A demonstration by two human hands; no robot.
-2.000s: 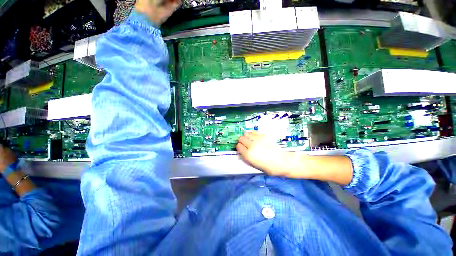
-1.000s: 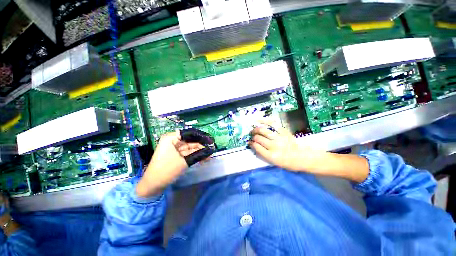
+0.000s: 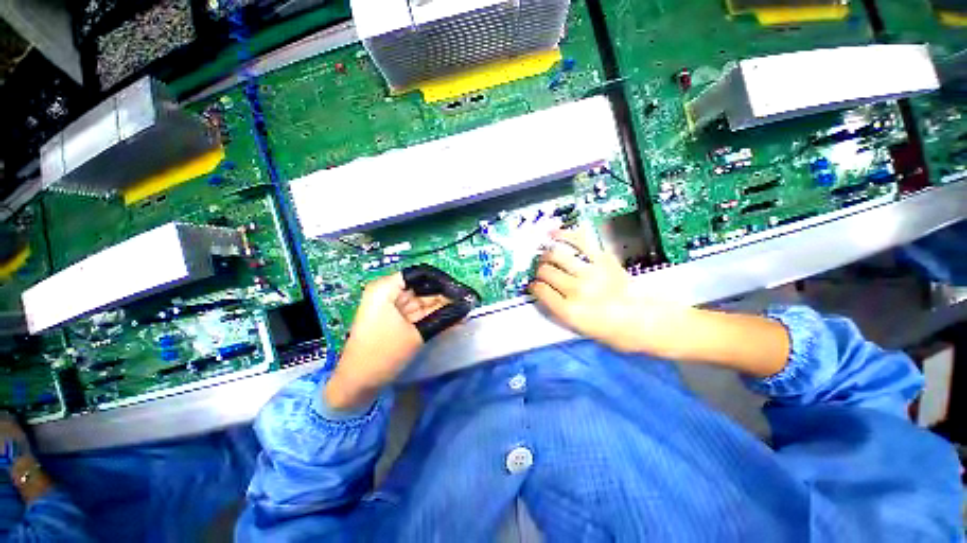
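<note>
The green circuit board [image 3: 424, 149] lies in front of me, with a long white heatsink [image 3: 456, 170] across its middle and a tall finned heatsink [image 3: 467, 42] over a yellow strip [image 3: 493, 74] at its far side. My left hand [image 3: 394, 327], with black finger cots [image 3: 443, 299], is curled at the board's front edge. Whether it holds small parts cannot be told. My bare right hand [image 3: 583, 288] is over the front right part of the board, fingertips low among small components. Anything pinched there is too small to tell.
More boards with heatsinks lie left [image 3: 117, 276] and right [image 3: 785, 159]. A metal rail [image 3: 742, 249] runs along the front. A blue cord [image 3: 278, 202] hangs left of the middle board. Bins of parts [image 3: 143, 48] stand far left. Another person's hand [image 3: 27, 472] shows at lower left.
My left hand has come back from the far side to the board's front, beside my right hand. My right hand's fingertips have shifted slightly on the board. The view has tilted.
</note>
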